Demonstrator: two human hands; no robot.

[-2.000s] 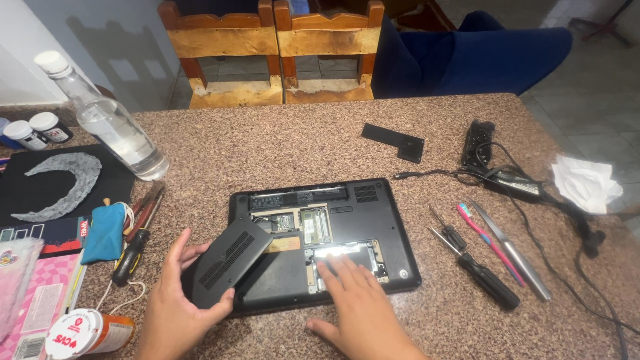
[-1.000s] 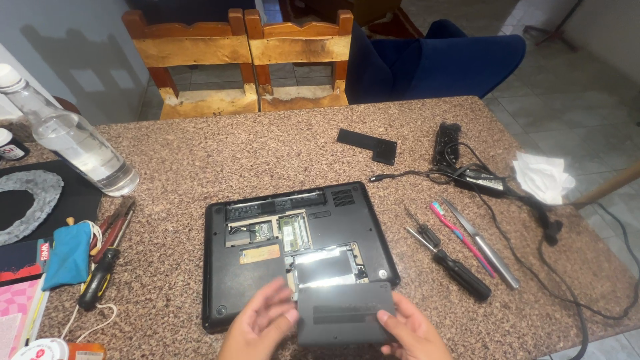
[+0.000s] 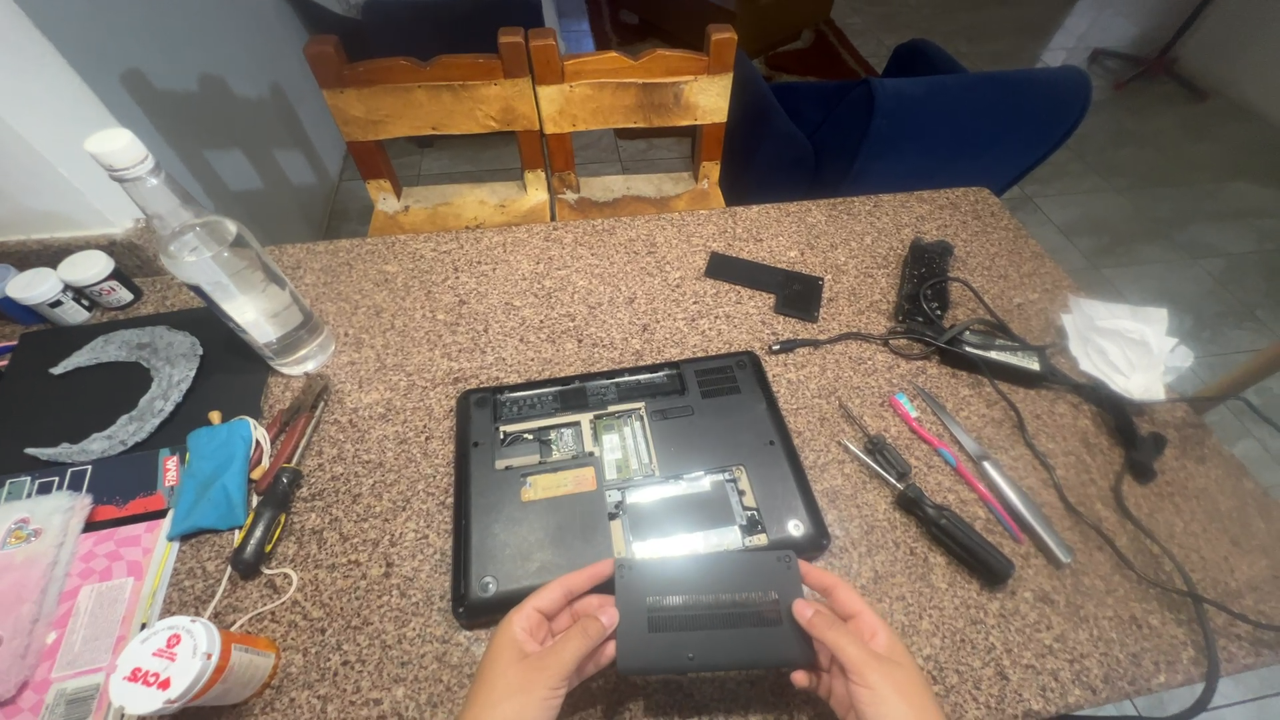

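A black laptop (image 3: 545,535) lies upside down on the speckled table, its bays exposed. Memory modules (image 3: 624,446) show near its middle, and a silvery hard drive (image 3: 685,512) sits in the lower right bay. Between both hands is a vented black plastic cover (image 3: 710,640), held at the laptop's near edge, just below the drive. My left hand (image 3: 550,640) grips the cover's left edge; my right hand (image 3: 860,645) grips its right edge. A smaller black L-shaped cover (image 3: 765,285) rests beyond the laptop.
Right of the laptop lie a black-handled screwdriver (image 3: 955,535), a smaller screwdriver (image 3: 880,445), a pink toothbrush (image 3: 955,465), a knife (image 3: 1020,510) and a power adapter (image 3: 990,355). At left are a glass bottle (image 3: 245,290), another screwdriver (image 3: 265,520) and an orange pill bottle (image 3: 235,670).
Two seconds ago the vented cover was in my left hand over the laptop's left part, with my right hand at the drive. Now both hands hold the cover at the near edge.
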